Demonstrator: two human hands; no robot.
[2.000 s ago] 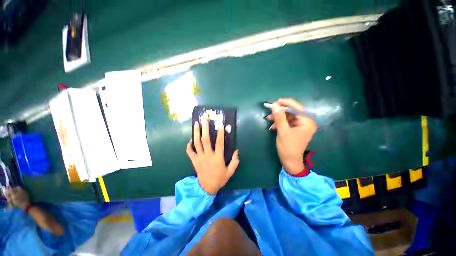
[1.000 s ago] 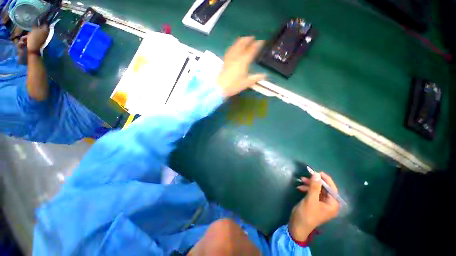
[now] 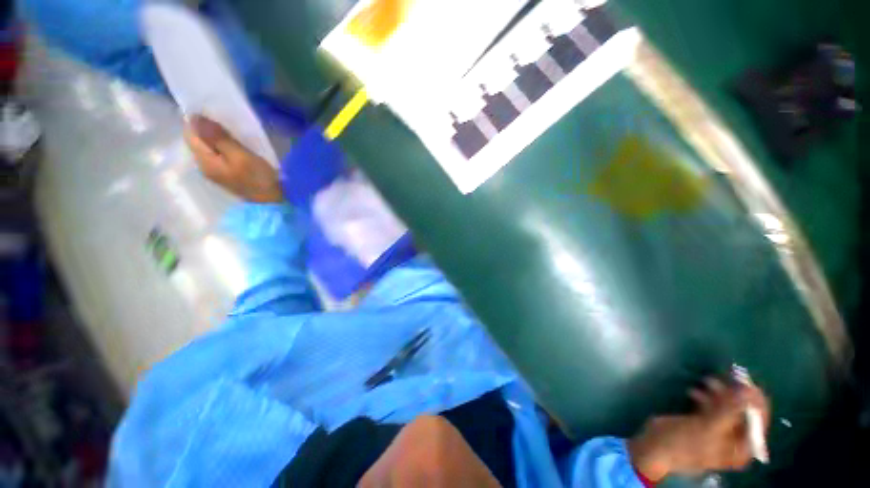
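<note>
My left hand [image 3: 229,160] is off the bench at the left, with its fingers on a long white sheet [image 3: 205,71], likely a liner sheet. My right hand [image 3: 701,429] is at the lower right over the green bench mat, blurred, and holds the white-looking tweezers [image 3: 756,424]. A white liner sheet [image 3: 469,177] lies on the bench at the top middle, with several black adhesive pieces [image 3: 523,92] in a slanting row. Yellow tape pieces [image 3: 649,179] lie on the mat to its right.
A blurred dark phone tray [image 3: 801,100] is at the upper right, beyond the worn white strip [image 3: 763,214]. A blue crate [image 3: 320,205] with white material is below the bench edge. A neighbouring worker's blue sleeve [image 3: 95,33] is at the upper left. Grey floor lies below it.
The view has turned and shifted left. My left hand has gone from beside the white strip to off the bench and now holds a white sheet. The black pieces' row now shows. My right hand keeps the tweezers.
</note>
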